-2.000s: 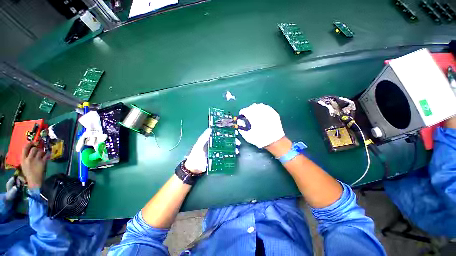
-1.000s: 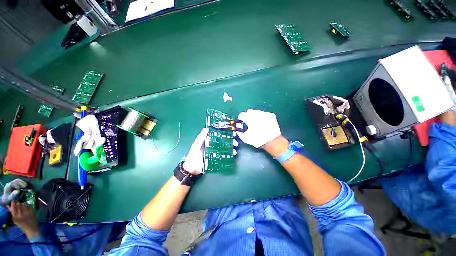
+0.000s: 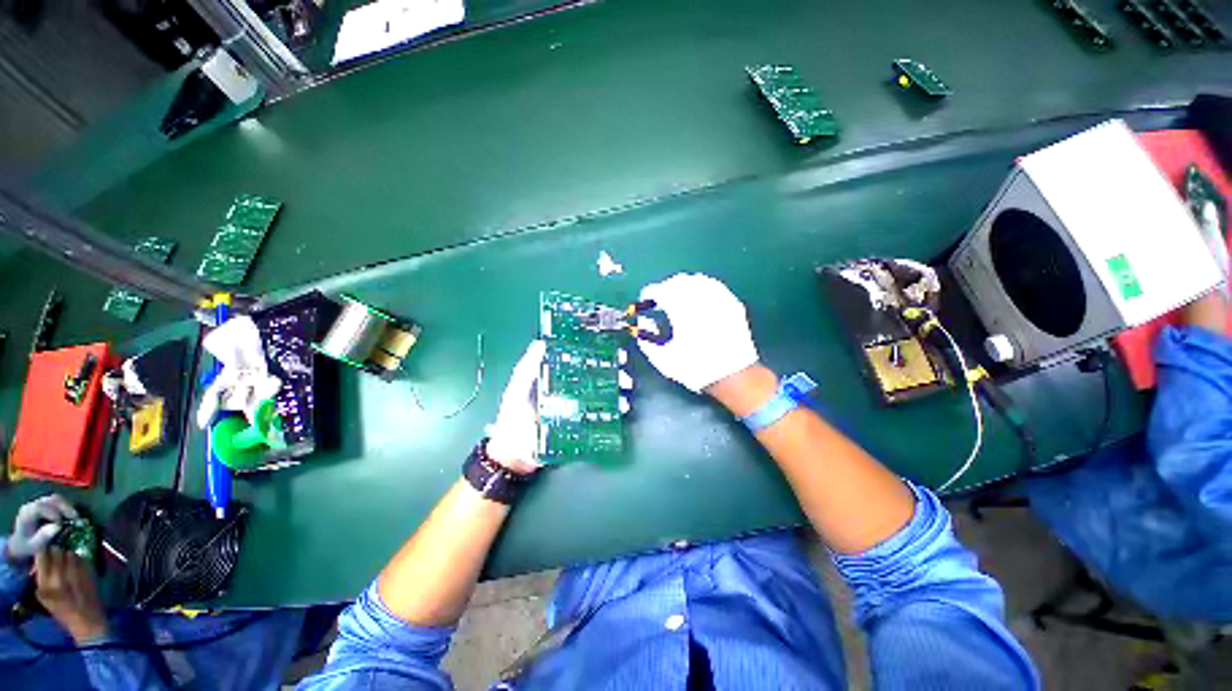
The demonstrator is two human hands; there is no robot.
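My left hand, in a white glove with a dark band at the wrist, holds a green circuit board panel upright by its left edge. Some gloved fingertips show at its right edge. My right hand, white-gloved with a light blue wrist band, grips small side cutters with dark and orange handles. The cutter jaws lie over the upper part of the panel. Whether they touch a lead is too small to tell. A small white pile lies on the green mat beyond the panel.
A solder wire reel and a dark box with white cloth and green roll stand left. A soldering stand and white fume extractor stand right. More panels lie on the far bench. Neighbours' hands show at both sides.
The panel and my left hand have shifted slightly left. The cutters have moved a little over the panel's upper part. At far left, a neighbour's hands have moved down towards the picture's edge.
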